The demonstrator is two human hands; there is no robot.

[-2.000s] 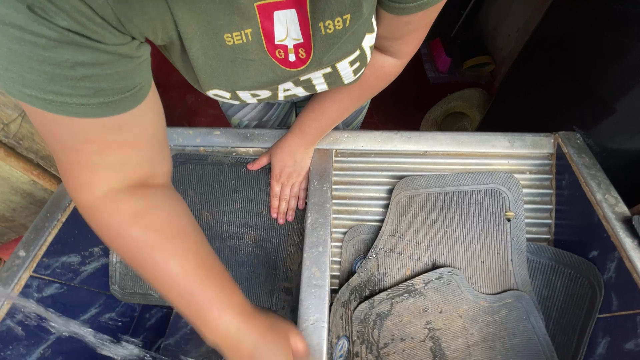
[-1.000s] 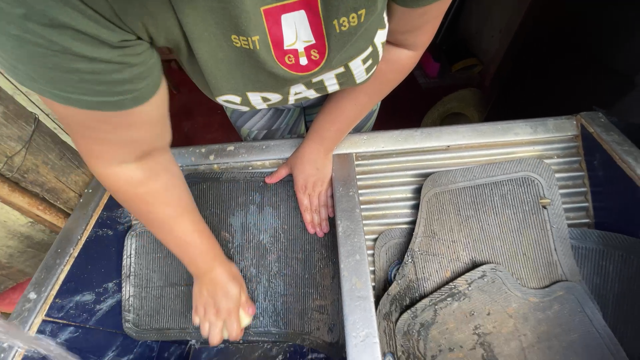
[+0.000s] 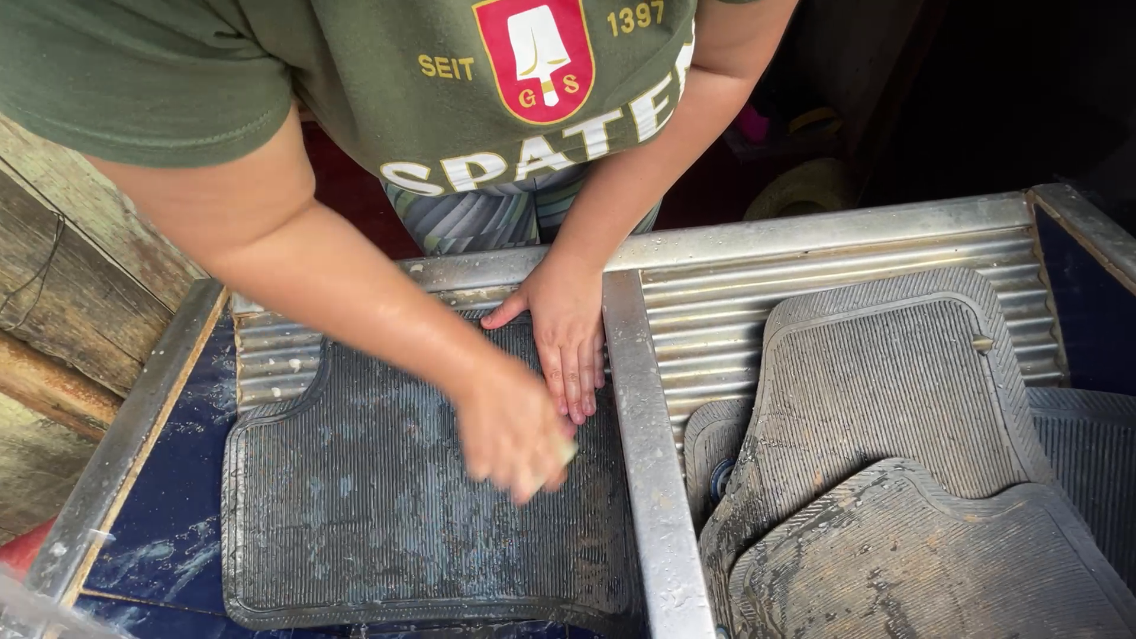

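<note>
A dark ribbed rubber car mat lies flat in the left bay of a tiled, metal-edged washing stand, with bluish-white wet streaks over its middle. My right hand, blurred by motion, is closed around a small pale object against the mat; what this object is cannot be told. Just beside it my left hand presses flat on the mat's upper right part, thumb spread, holding nothing. Several more mats are piled in the right bay; the top ones, one upper and one lower, bear brownish dirt.
A metal divider bar separates the two bays. Corrugated metal shows beneath the mats, and blue tiles line the left side. Wooden boards stand at the far left. A blurred clear stream or strip crosses the lower left corner.
My right hand has moved from the mat's lower part up beside my left hand. Pale streaks now cover the mat's middle, where two seconds ago it looked plain dark. My left hand stays on the mat.
</note>
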